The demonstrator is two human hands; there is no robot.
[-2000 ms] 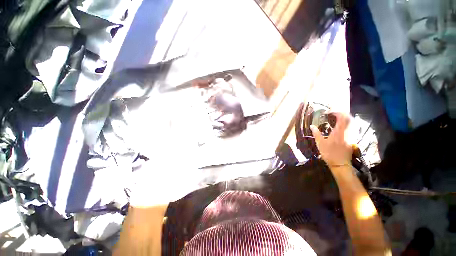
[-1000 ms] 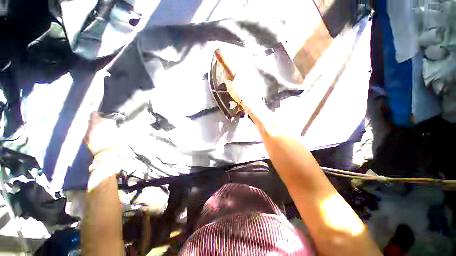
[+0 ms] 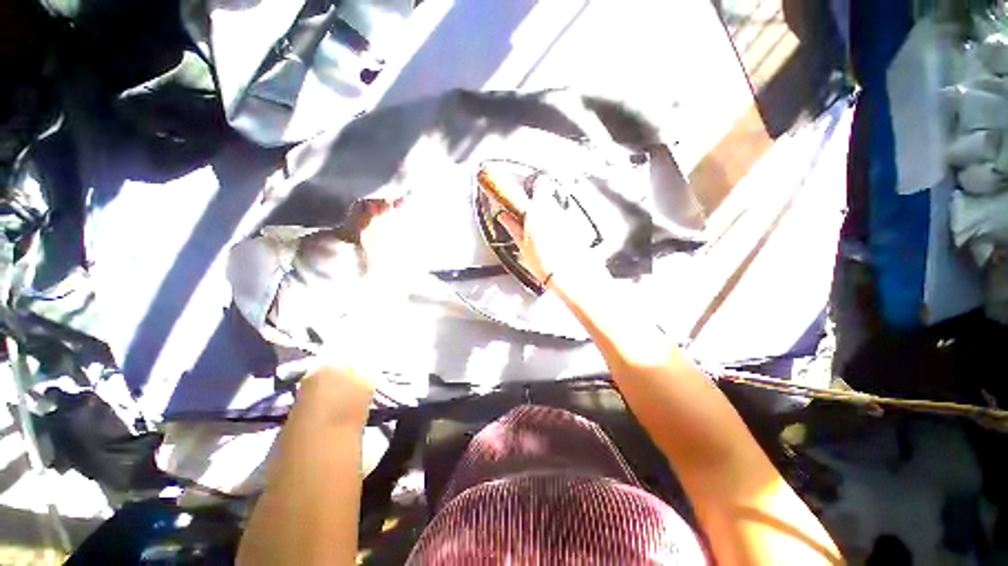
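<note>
The electric iron [image 3: 493,227], with a dark pointed body and orange-brown handle, lies on the light garment panel [image 3: 453,310] near the middle, tip pointing away. My right hand [image 3: 533,238] is closed around its handle, partly washed out by sun. A short dark line runs on the cloth just left of the iron. My left hand [image 3: 356,290] lies on the cloth left of the iron. Glare hides most of it, so its grip cannot be told. Dark grey cloth folds [image 3: 464,116] curve beyond both hands.
Crumpled grey and dark garment pieces [image 3: 260,83] heap at the far left. The iron cord [image 3: 851,395] runs to the right edge. Blue material [image 3: 898,238] and a whitish ruffled bundle [image 3: 978,166] are at the right. A striped maroon cap [image 3: 542,498] shows at the bottom.
My right hand went from an object at the table's right to the middle, now holding the iron. Since one second ago, my left hand has moved right, closer to the iron.
</note>
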